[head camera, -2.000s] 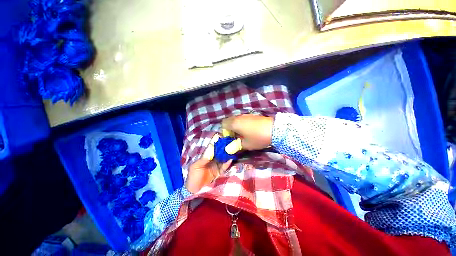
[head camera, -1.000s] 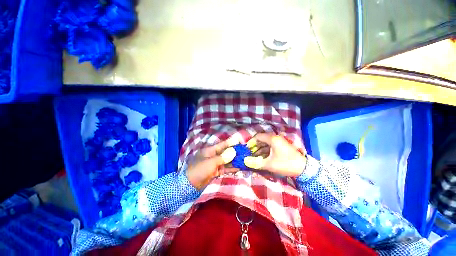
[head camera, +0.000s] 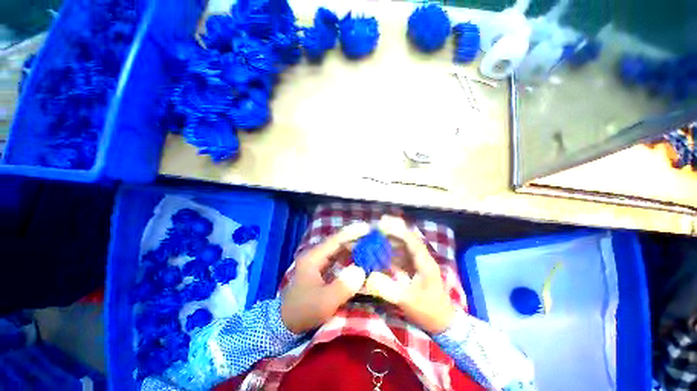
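A small bright blue spiky hair piece (head camera: 372, 252) is held between both hands over the checked apron. My left hand (head camera: 322, 273) grips it from the left, with the thumb at its lower edge. My right hand (head camera: 416, 276) grips it from the right, with the thumb below it and fingers at its top. The fingertips look pale. The far side of the piece is hidden by the fingers.
The lower left bin (head camera: 273, 252) holds many blue parts. The lower right bin (head camera: 633, 305) holds one blue part and a yellow strip (head camera: 549, 284). Spiky pieces (head camera: 229, 92), a small dish (head camera: 417, 156), a white bottle (head camera: 504, 53) and a clear-sided box (head camera: 596, 114) are on the bench.
The view has shifted, showing more of the bench. Both hands are still on the blue piece. The right hand has turned from reaching across to holding it from the right, and the piece looks turned.
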